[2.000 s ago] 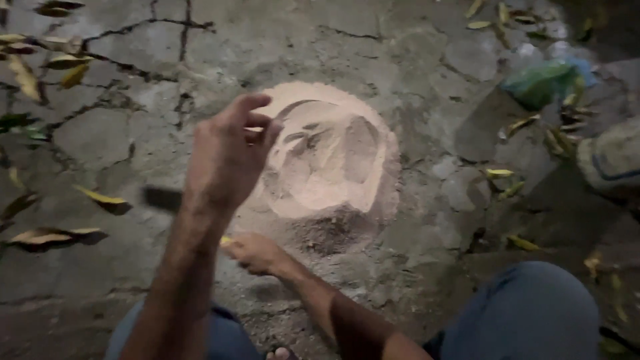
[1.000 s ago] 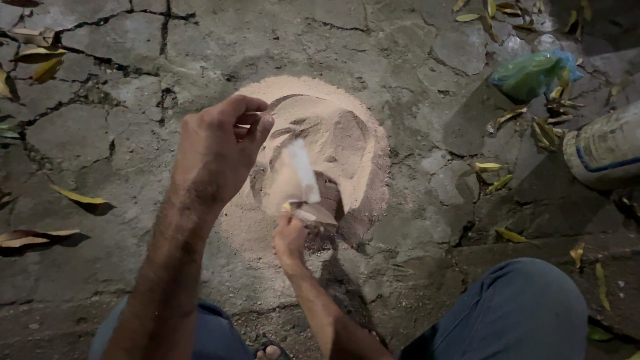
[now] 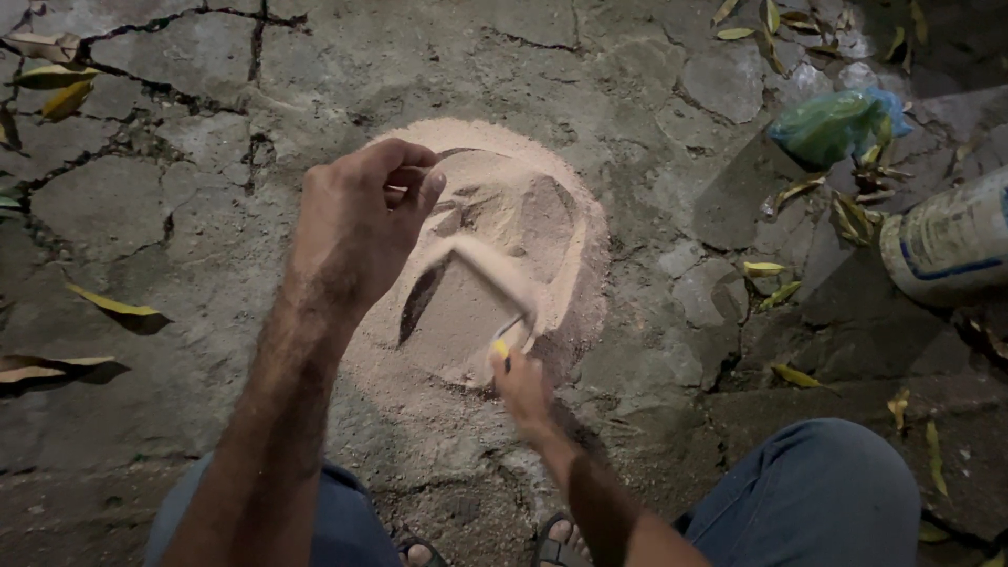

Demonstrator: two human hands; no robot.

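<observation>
A low mound of pinkish sand or dry powder (image 3: 543,213) lies on cracked concrete. My right hand (image 3: 524,390) grips the yellow-and-black handle of a trowel (image 3: 516,321) at the mound's near side. A bent metal neck shows above the fist; the blade is blurred or covered with powder, so its outline is unclear. Over the mound's left edge hangs my left hand (image 3: 370,213), fingers curled with the thumb close to the fingertips. Whether anything thin is between them cannot be told. A curved groove and a dark hollow mark the powder.
A white bucket or tub (image 3: 949,236) with a blue stripe lies at the right. Behind it is a crumpled green plastic bag (image 3: 839,126). Yellow and brown leaves (image 3: 114,303) are scattered at both sides. My knees and sandalled feet (image 3: 563,543) border the near side.
My right hand with the trowel has moved right, from left of the mound to its near right side. The powder's near part has been reshaped. My left hand stays raised over the left edge.
</observation>
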